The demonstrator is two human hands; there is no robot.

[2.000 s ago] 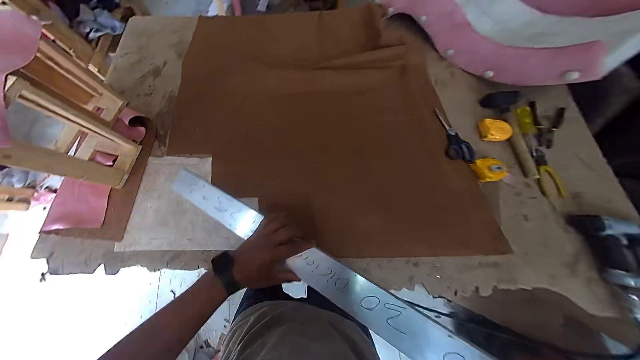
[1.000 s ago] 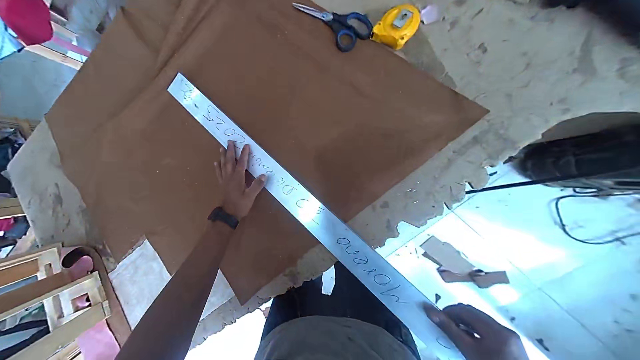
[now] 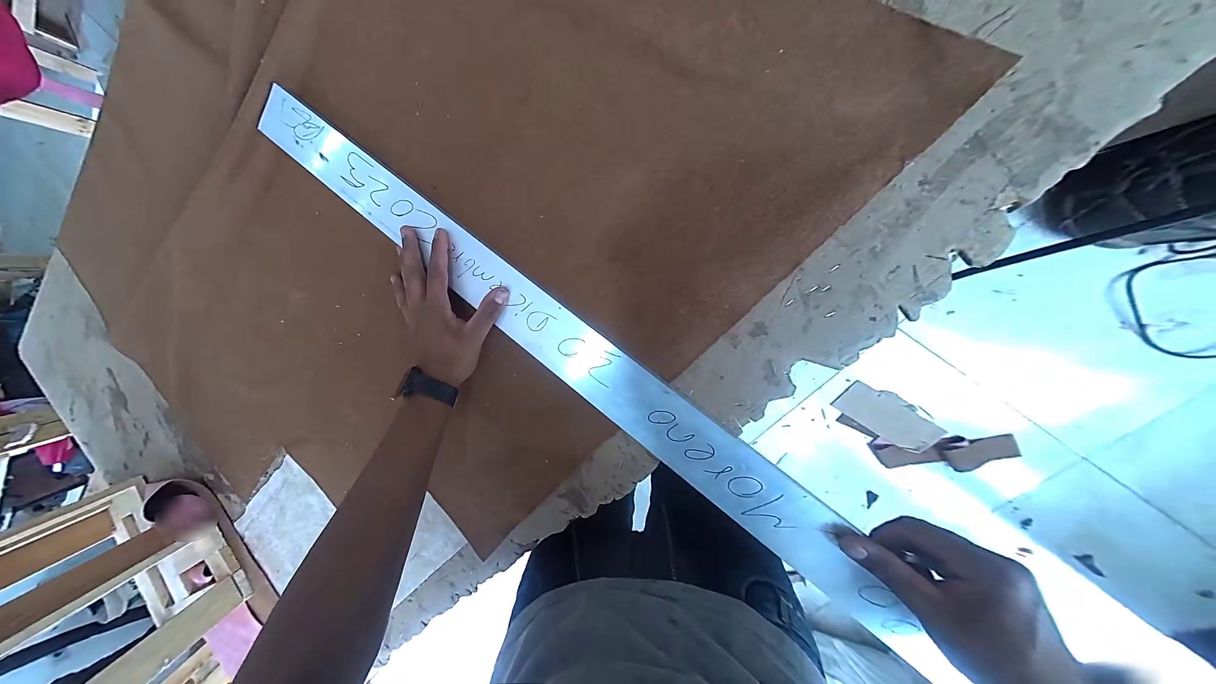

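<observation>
A long flat metal straightedge (image 3: 608, 370) bearing handwriting lies diagonally across a brown sheet of leather or fabric (image 3: 665, 171). Its lower right end reaches past the table edge. My left hand (image 3: 442, 313), with a dark watch on the wrist, rests spread at the straightedge's lower side, fingertips and thumb on the metal. Near the overhanging end, my right hand (image 3: 959, 589) pinches or touches the straightedge between thumb and bent fingers; whether it holds some small thing too is hidden.
The worn table (image 3: 836, 275) has a ragged edge beside my body. Wooden frames (image 3: 123, 570) stand at lower left, near a pale sheet (image 3: 290, 499) partly under the brown one. Scraps (image 3: 893, 418) lie on the tiled floor; a dark object (image 3: 1130, 180) and a cable are at right.
The view has turned and moved closer. The straightedge now lies farther over the brown sheet than two seconds ago. My right hand, not visible in the earliest frame, is at its near end.
</observation>
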